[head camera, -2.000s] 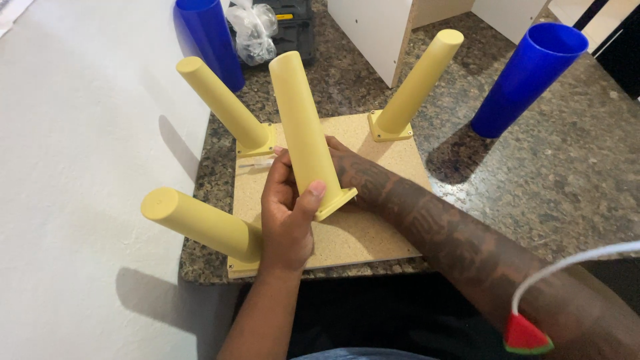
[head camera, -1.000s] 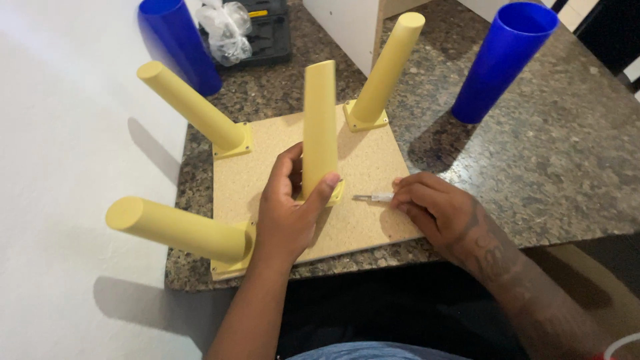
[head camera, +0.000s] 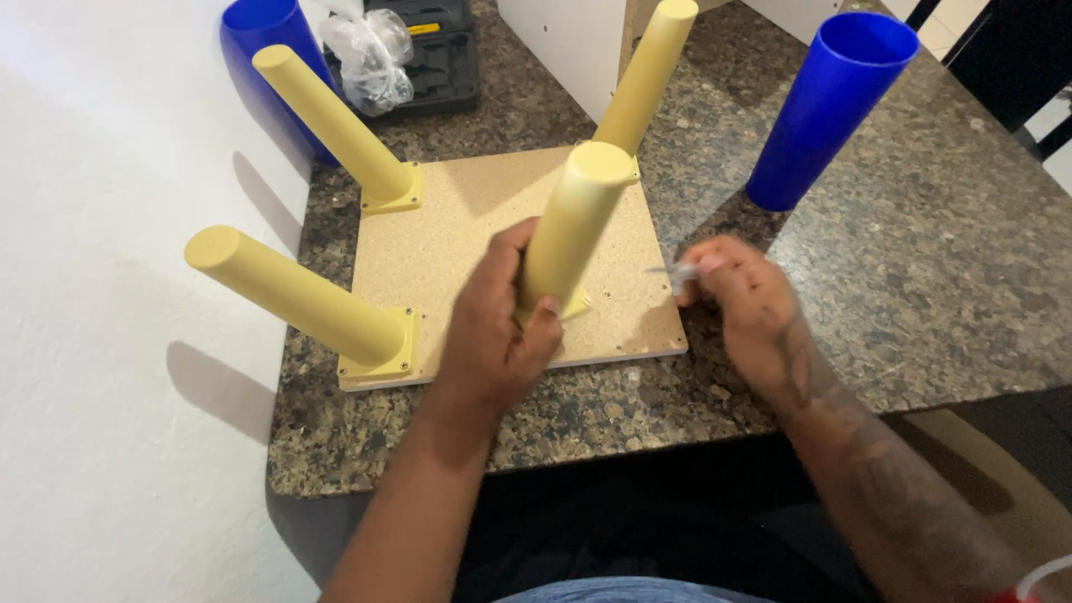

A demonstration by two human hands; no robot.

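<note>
My left hand (head camera: 502,327) is closed around a yellow furniture leg (head camera: 578,222), which leans over the front right part of a particleboard panel (head camera: 486,243). The leg's square foot is partly hidden by my fingers. Just past the panel's right edge, my right hand (head camera: 737,301) pinches a small tool with a clear handle (head camera: 682,271) and a thin metal shaft, blurred. Three more yellow legs stand on the panel's other corners: back left (head camera: 335,126), front left (head camera: 297,297) and back right (head camera: 645,75). Screws show in the left legs' square bases.
A speckled stone countertop (head camera: 904,276) lies under everything, with a white wall (head camera: 126,276) at left. One blue tapered tube (head camera: 829,113) stands at right, another (head camera: 268,50) at back left. Behind are a black tool case (head camera: 452,75), a plastic bag (head camera: 368,63) and white panels (head camera: 569,50).
My right hand was beside my left behind the held leg; it has moved right, over the panel, then past its right edge with the small tool. The held leg's tilt has changed.
</note>
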